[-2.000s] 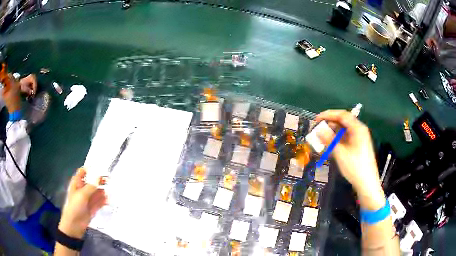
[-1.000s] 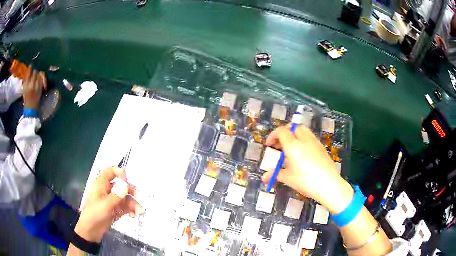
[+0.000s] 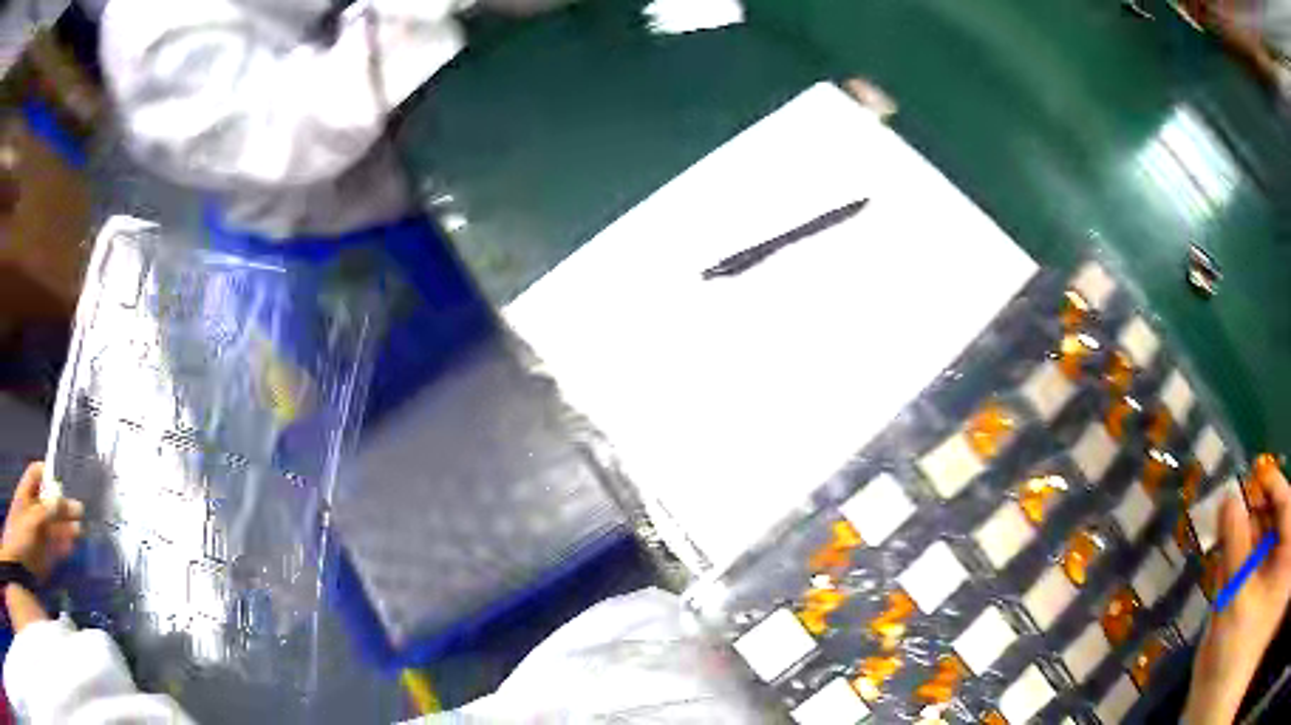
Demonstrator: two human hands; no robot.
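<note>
My left hand [image 3: 40, 527], at the far left edge, grips the left side of a clear plastic blister tray [image 3: 213, 439] held away from the bench; its pockets look empty, though glare blurs them. My right hand [image 3: 1249, 588], at the right edge and partly cut off, holds a blue pen-like tool [image 3: 1246, 572] over the right side of a filled blister tray. Whether it also holds a module cannot be told. The filled tray carries rows of pale square display modules [image 3: 934, 578] with orange flex cables [image 3: 990, 429].
A white paper sheet [image 3: 765, 340] with a black pen [image 3: 787, 238] on it lies left of the filled tray. A small watch housing [image 3: 1202, 269] is on the green surface. A person's white sleeve [image 3: 241, 99] is at upper left. A grey, blue-edged object [image 3: 467, 496] is below the paper.
The view has swung left. My left hand has moved off the paper and taken hold of a clear tray. My right hand, still with the blue tool, is now at the right edge.
</note>
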